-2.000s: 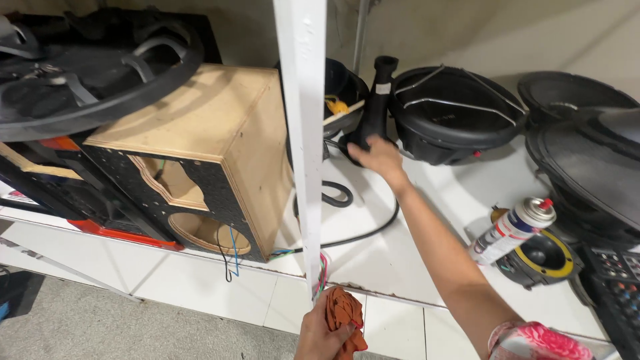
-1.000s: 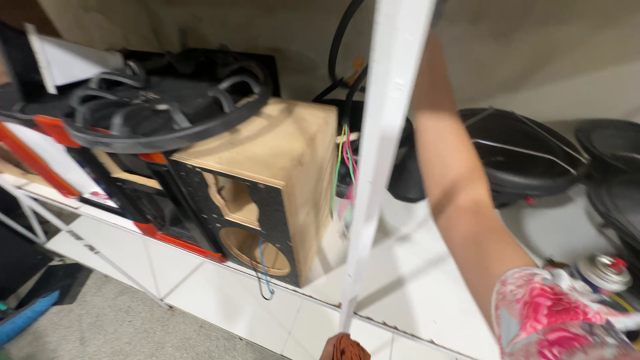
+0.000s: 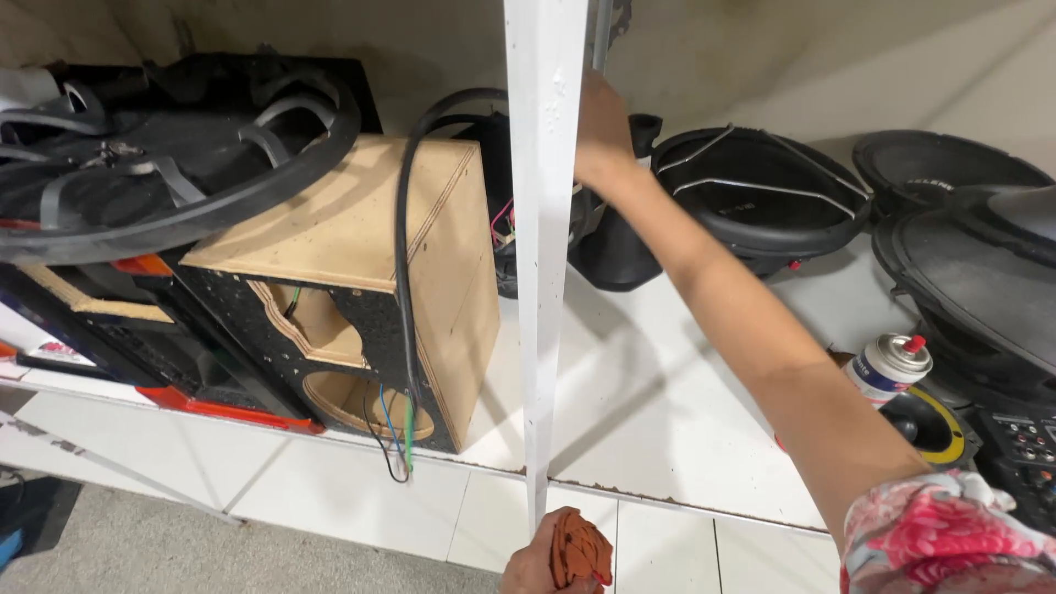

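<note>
My left hand [image 3: 532, 565] is at the bottom centre, closed around a bunched reddish-brown cloth [image 3: 581, 551], below the foot of the white metal post [image 3: 544, 247]. My right arm reaches up across the shelf, and my right hand [image 3: 606, 136] is partly behind the post, its fingers hidden. Near that hand, a black cable [image 3: 404, 247] loops from behind the post over the plywood speaker box [image 3: 462, 247] and hangs down its front, beside thin blue and green wires. A black horn-shaped part [image 3: 619, 252] stands under my right wrist.
Black speakers [image 3: 759, 198] lie on the white shelf [image 3: 643, 412] at right, with a spray can [image 3: 887, 367], a yellow-ringed speaker [image 3: 936, 425] and a mixer panel [image 3: 1023, 445]. A large black speaker frame [image 3: 305, 194] overhangs the plywood box. The post divides the space between my hands.
My right hand has moved up and behind the post from beside the black horn-shaped part. The black cable, earlier looped on the shelf right of the post, now hangs over the plywood box.
</note>
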